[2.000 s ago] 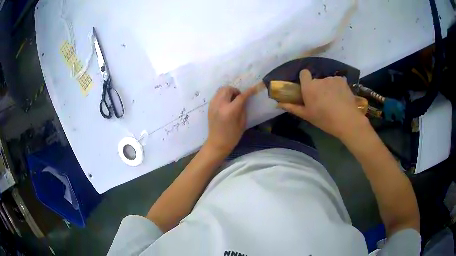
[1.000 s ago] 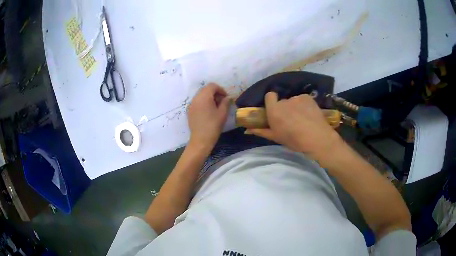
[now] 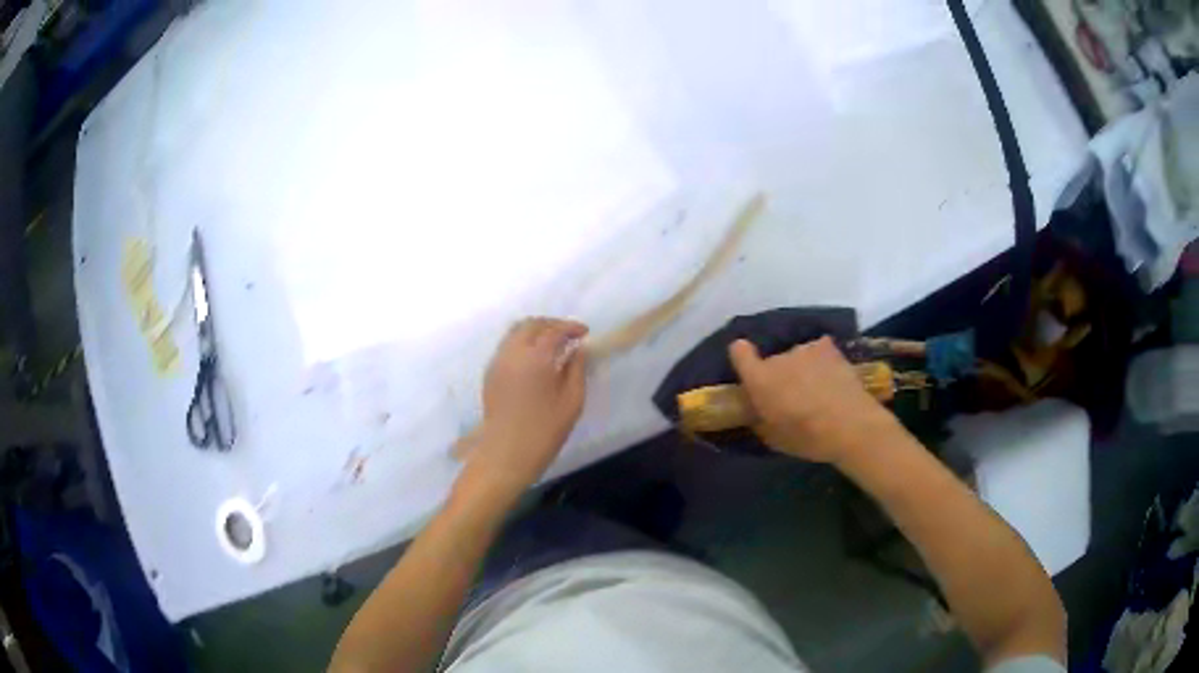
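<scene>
The tan pressing template (image 3: 697,283) lies on the white table as a thin, slightly curved strip. My left hand (image 3: 533,394) is on its near end, fingers bent and pinched; a bit of tan shows below the hand too. Any pale fabric strip on it is too faint to tell. My right hand (image 3: 809,401) is closed around the wooden handle of the black steam iron (image 3: 776,331). The iron is at the table's front edge, right of my left hand and apart from the template.
Shears (image 3: 207,355), a yellow marked strip (image 3: 147,302) and a white tape roll (image 3: 241,529) lie at the left. A large white garment panel (image 3: 460,197) covers the middle. The dark iron hose (image 3: 1002,132) crosses the right side.
The iron has moved off the template toward the table's front edge. More of the template shows. The view has shifted, so the shears and tape roll appear lower and further left.
</scene>
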